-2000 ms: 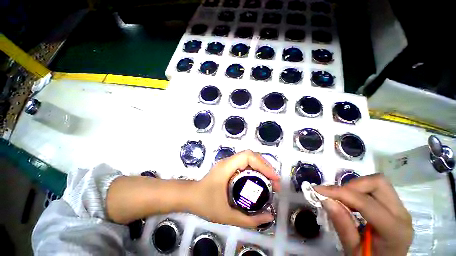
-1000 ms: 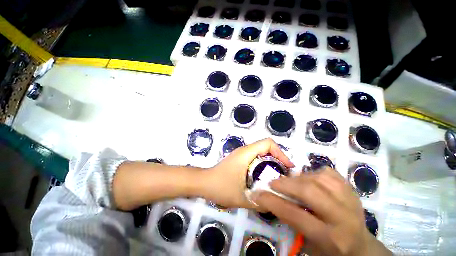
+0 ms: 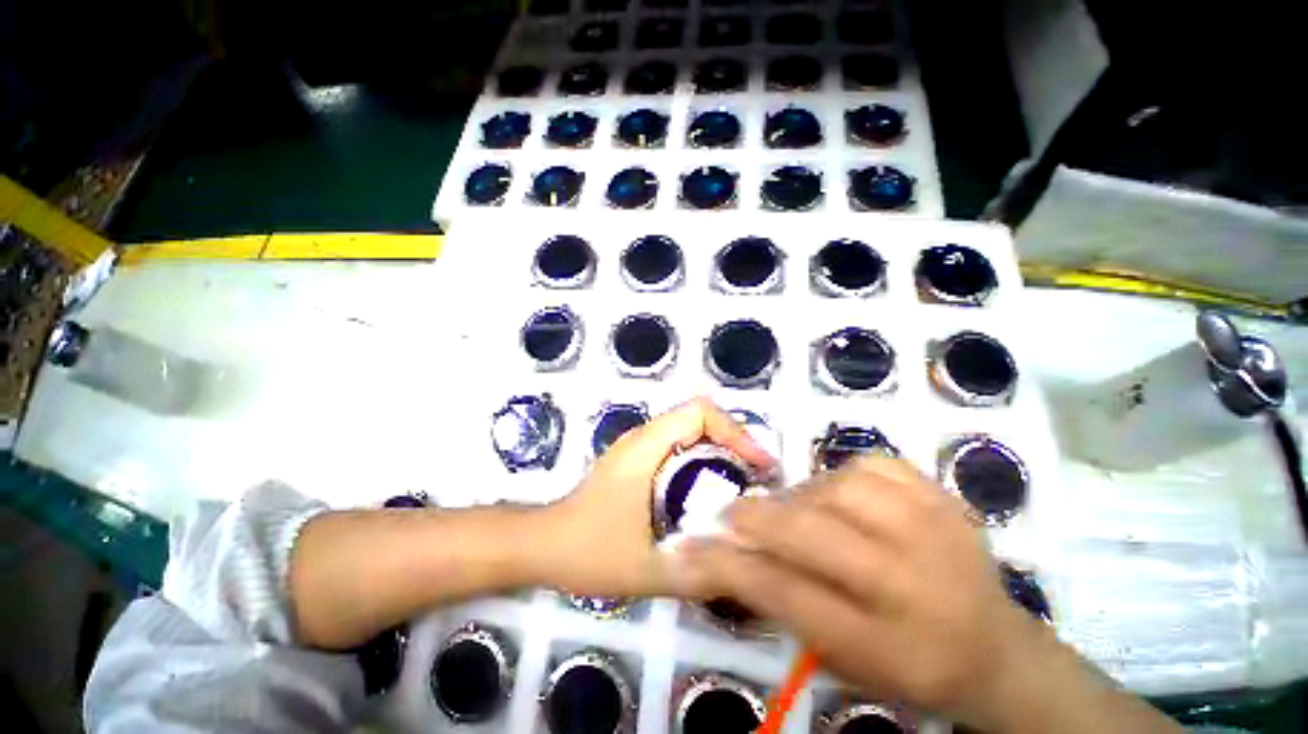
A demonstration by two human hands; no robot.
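Note:
My left hand (image 3: 610,523) holds a round smartwatch head (image 3: 687,480) above the near foam tray, its dark face up with a white square lit on it. My right hand (image 3: 875,581) lies over the watch's lower right side and partly hides it. A small white wiping cloth (image 3: 702,525) at my right fingertips touches the glass; most of it is hidden. An orange-red pen-like tool (image 3: 789,694) sticks out below my right hand. The near foam tray (image 3: 481,308) holds rows of dark watch heads around my hands.
A farther foam tray (image 3: 459,161) with watch heads adjoins at the back. A clear bottle with a metal top stands at the left (image 3: 136,367) and another at the right (image 3: 1169,409). Yellow strips (image 3: 330,247) run along the bench's back edge.
My right hand with the cloth has moved left from beside the watch onto its face, now partly covering it. The camera view has shifted slightly.

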